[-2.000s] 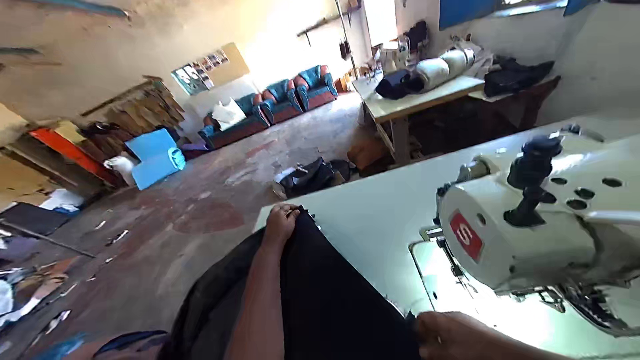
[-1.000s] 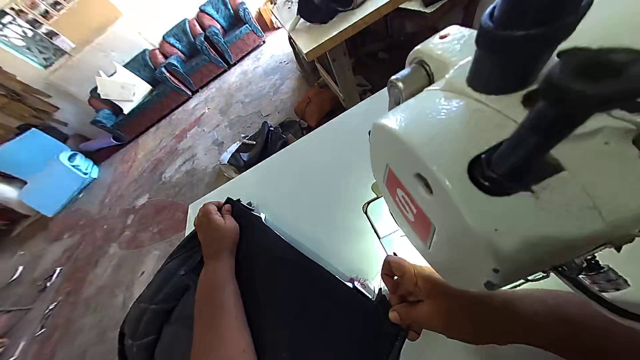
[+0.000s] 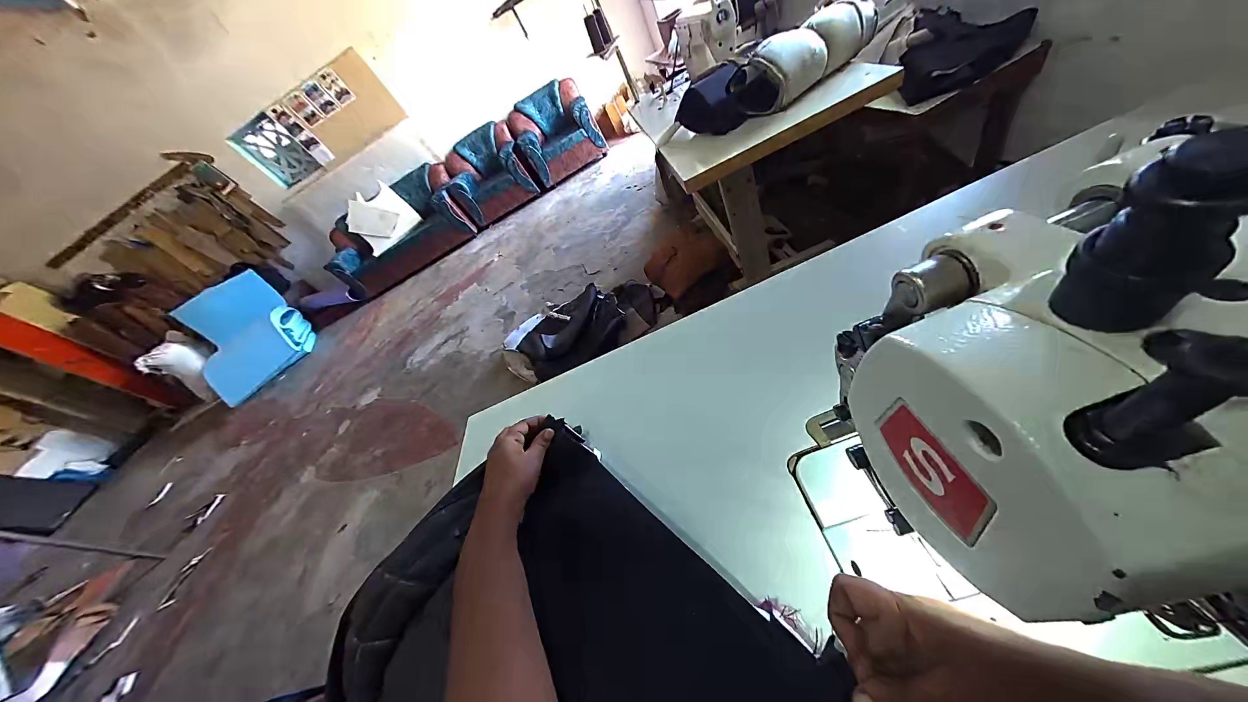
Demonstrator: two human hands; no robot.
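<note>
A piece of black fabric (image 3: 634, 575) lies across the near left corner of the white sewing table (image 3: 702, 380), with a thin white strip and loose threads along its right edge. My left hand (image 3: 517, 458) grips the fabric's far corner. At the fabric's near right end, my right hand (image 3: 873, 629) has its fingers closed on the edge, though the fingertips are partly hidden. The head of an industrial sewing machine (image 3: 1014, 468) stands right of the fabric, its lit work area just beyond my right hand. Dark quilted material (image 3: 390, 595) hangs at the left.
A wooden-edged table (image 3: 780, 136) with fabric rolls (image 3: 795, 68) stands beyond. A dark bundle (image 3: 585, 327) lies on the floor past the table edge. Upholstered armchairs (image 3: 487, 161) line the wall, with blue foam pieces (image 3: 244, 336) nearer. Scraps litter the floor at left.
The view has swung and shifted noticeably. Both hands remain at the black fabric's edge, the left at its far corner and the right at its near end.
</note>
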